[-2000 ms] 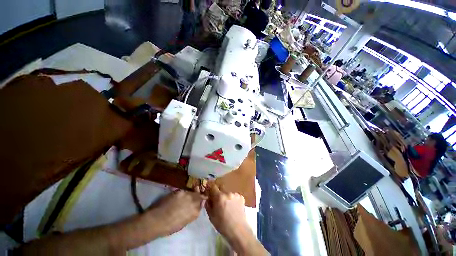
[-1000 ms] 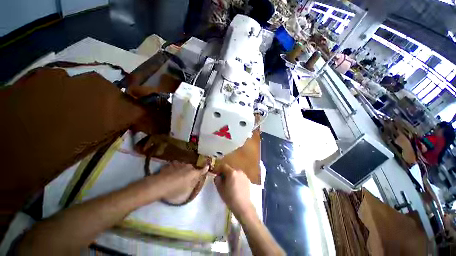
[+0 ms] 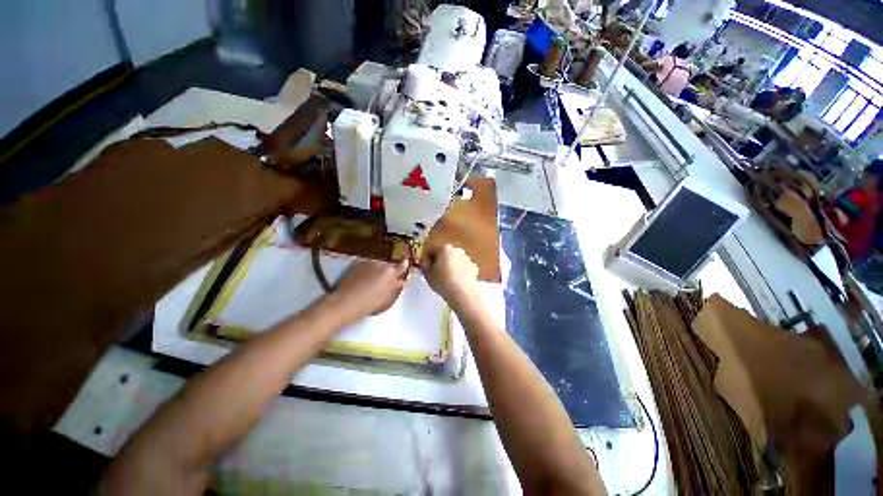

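The white sewing machine head (image 3: 418,160) with a red three-diamond mark stands over a brown bag panel (image 3: 471,225). A yellow-gold clamp frame (image 3: 402,249) sits under the head. My left hand (image 3: 371,286) and my right hand (image 3: 451,268) meet at the panel's front edge by the clamp, fingers bent. A thin brown handle strap (image 3: 321,271) loops out on the left and passes under my left hand. What my fingertips pinch is too small to tell. The white template sheet (image 3: 339,307) with yellow tape lies in front of the needle.
A large brown panel stack (image 3: 126,242) lies left of the machine. A dark metal bed plate (image 3: 562,310) is at right. Beyond it are a control screen (image 3: 681,231) and a brown panel pile (image 3: 692,387). Brown thread cones (image 3: 588,66) stand behind. A person in pink (image 3: 672,72) is far off.
The view has shifted, so the machine appears higher and more of the template sheet and table front shows. Both hands stay at the clamp. The strap loop came into fuller view below the left hand.
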